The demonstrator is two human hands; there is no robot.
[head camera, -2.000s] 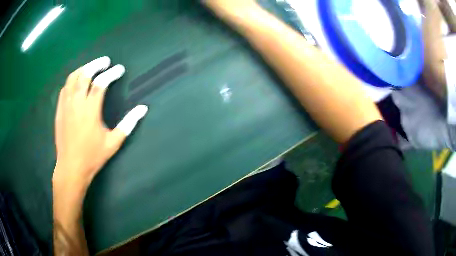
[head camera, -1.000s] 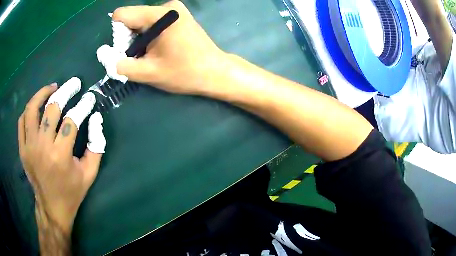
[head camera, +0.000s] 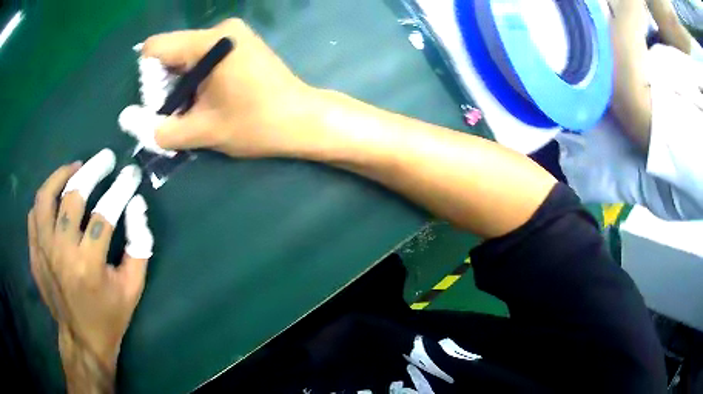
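Note:
My right hand [head camera: 223,100], with white finger cots, holds dark tweezers [head camera: 196,77] like a pen. Their pale tip points down at the near end of a strip with dark pieces [head camera: 163,165], which lies on the dark green mat [head camera: 254,254]. Most of the strip is hidden under my right hand, and its pieces are blurred. My left hand [head camera: 92,246], with white finger cots on the thumb and two fingers, rests on the mat just left of the strip. Its fingers are slightly apart and I see nothing held in it.
A large blue reel [head camera: 501,69] stands on a white surface at the upper right. A small pink and white scrap [head camera: 472,115] lies near that surface's edge. Another person's arm and pale sleeve [head camera: 678,131] are at the far right. The mat's front edge runs diagonally before my dark clothing.
Since two seconds ago, my right hand has come from the top edge to the strip with the tweezers. Over the last second, the strip has become more covered and both hands stay close to it.

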